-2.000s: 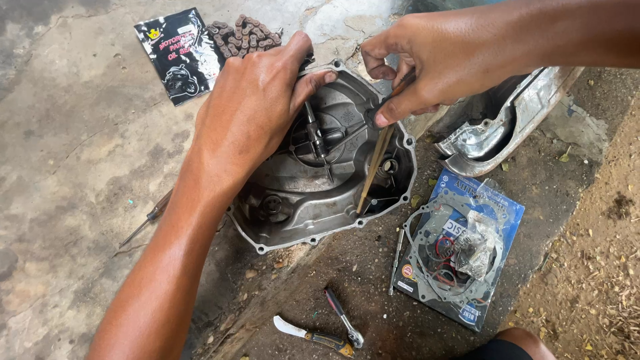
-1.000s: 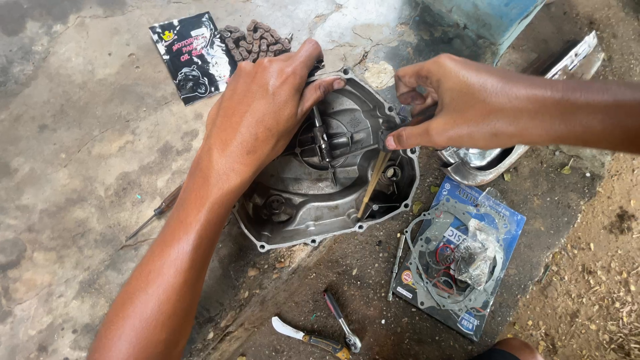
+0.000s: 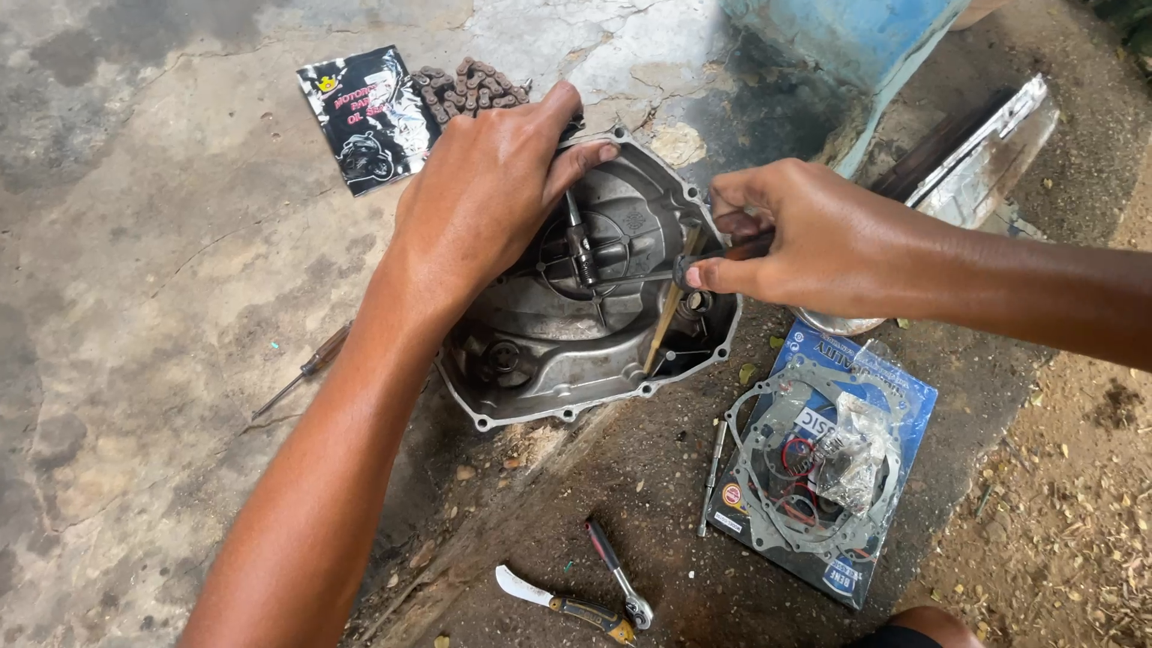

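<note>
A metal engine side cover (image 3: 558, 315) lies with its hollow side up on the ground. My left hand (image 3: 495, 189) grips its upper rim, the thumb over the edge. Under that hand a dark shaft with a metal fitting (image 3: 580, 252) reaches into the cover; its upper end is hidden. My right hand (image 3: 783, 234) holds a dark-handled screwdriver (image 3: 684, 270), whose thin blade points left to the lower end of the fitting. A thin wooden stick (image 3: 666, 324) slants inside the cover, beneath the screwdriver.
Upper left lie a black printed packet (image 3: 364, 121) and a rusty chain (image 3: 468, 90). Another screwdriver (image 3: 306, 369) is by my left forearm. A ratchet (image 3: 619, 576) and a curved knife (image 3: 558, 603) lie below. Gaskets (image 3: 756, 450) rest on a blue package (image 3: 913, 405); a metal cover (image 3: 981, 162) lies upper right.
My right hand, earlier over the stick at the cover's right side, now has the screwdriver's blade across the cover toward the fitting. My left hand stays on the rim.
</note>
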